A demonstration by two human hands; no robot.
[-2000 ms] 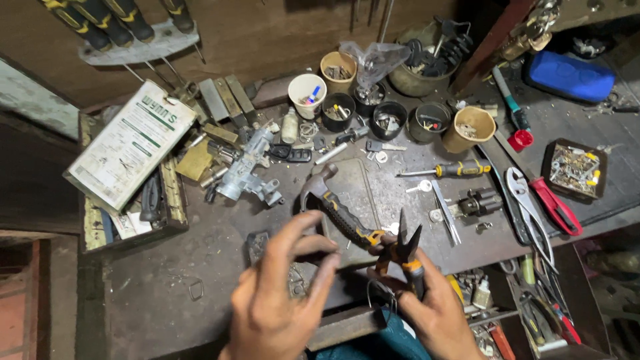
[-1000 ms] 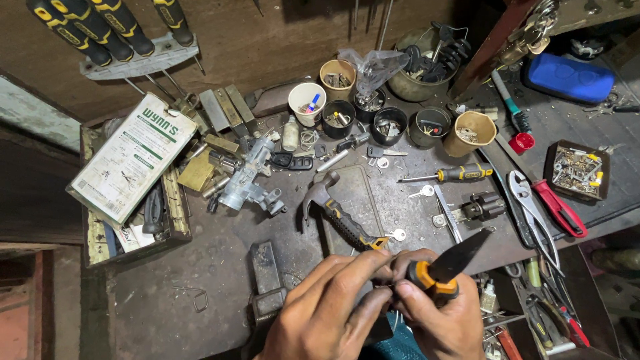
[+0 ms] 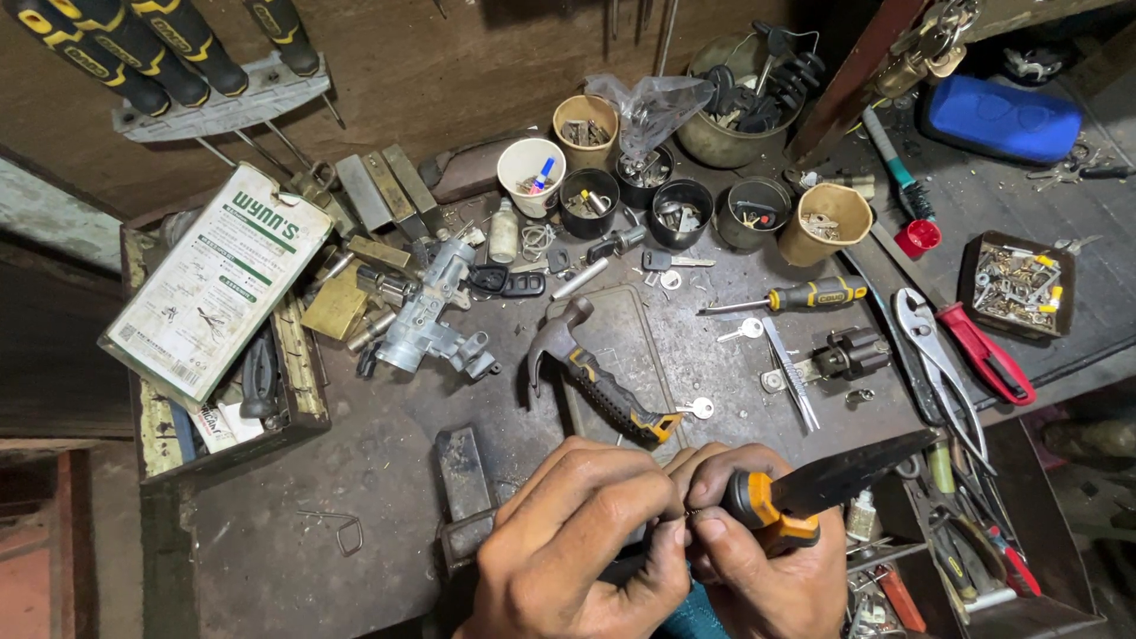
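Observation:
My left hand and my right hand meet at the lower middle, fingertips together on a tiny metal piece, perhaps a small spring. Pliers with orange and black handles and dark jaws lie in my right hand, jaws pointing right. Just beyond my fingers, a claw hammer rests partly on a flat plate, with a small key by its grip end. Left of my hands stands a dark metal block, perhaps part of a vise. My palms are hidden.
Cups of small parts line the back. An ignition lock housing lies left, beside a box on an open case. A screwdriver, tweezers, slip-joint pliers and a parts tray lie right. An open tool drawer is lower right.
My left hand, apart with spread fingers two seconds ago, has come against my right hand. The pliers, upright before, have tilted over to the right.

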